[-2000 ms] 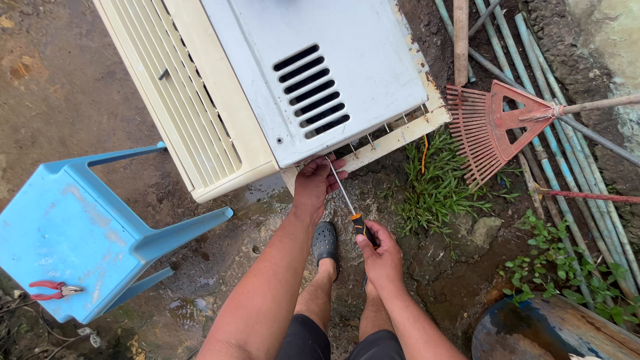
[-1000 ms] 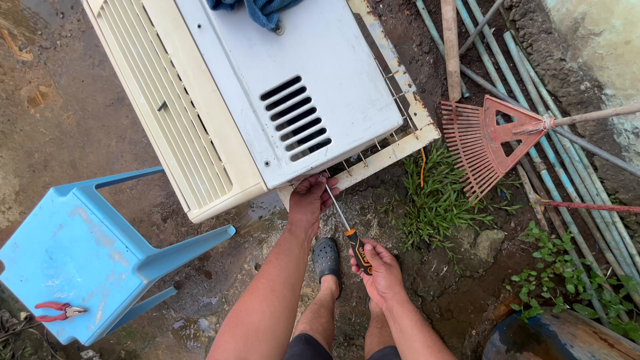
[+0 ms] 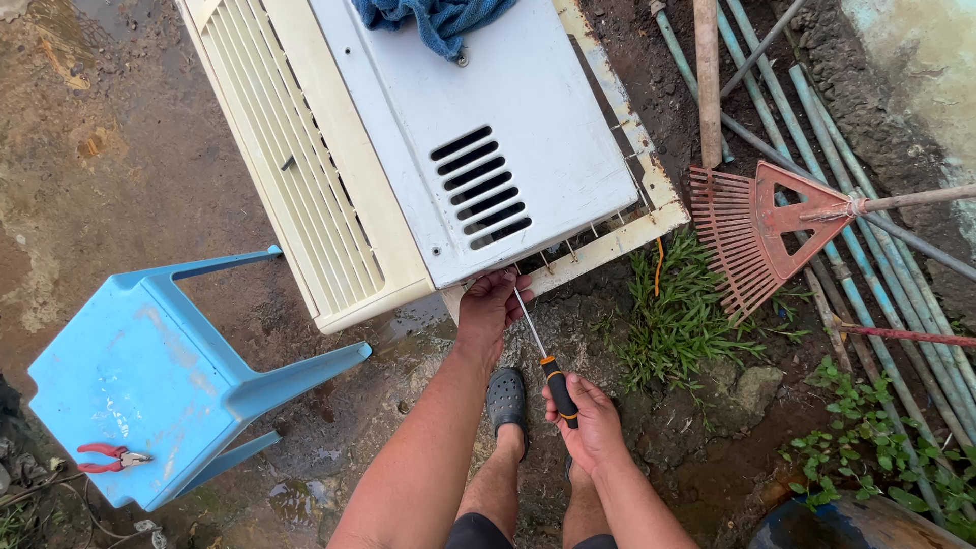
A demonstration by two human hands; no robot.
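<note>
A window air conditioner with a white metal casing (image 3: 526,99) and a cream louvred front grille (image 3: 293,160) rests on a rusty cream metal frame (image 3: 610,248). My right hand (image 3: 587,419) holds a screwdriver (image 3: 560,389) by its black and orange handle. The shaft points up and left to the casing's lower edge; its tip is hidden by my fingers. My left hand (image 3: 488,301) is at that edge, fingers bent around the tip end of the shaft; whether it grips anything cannot be told. A blue cloth (image 3: 438,19) lies on top of the casing.
Red-handled pliers (image 3: 113,457) lie on a blue plastic stool (image 3: 145,366) at the left. A red rake head (image 3: 785,229) lies over long pipes (image 3: 877,267) at the right. Grass (image 3: 663,320) grows beside the frame, and a stone (image 3: 757,389) sits below it.
The blue cloth on the casing has come into view. My right hand stays on the screwdriver handle, its fingers looser around it now. My left hand remains at the casing's lower edge.
</note>
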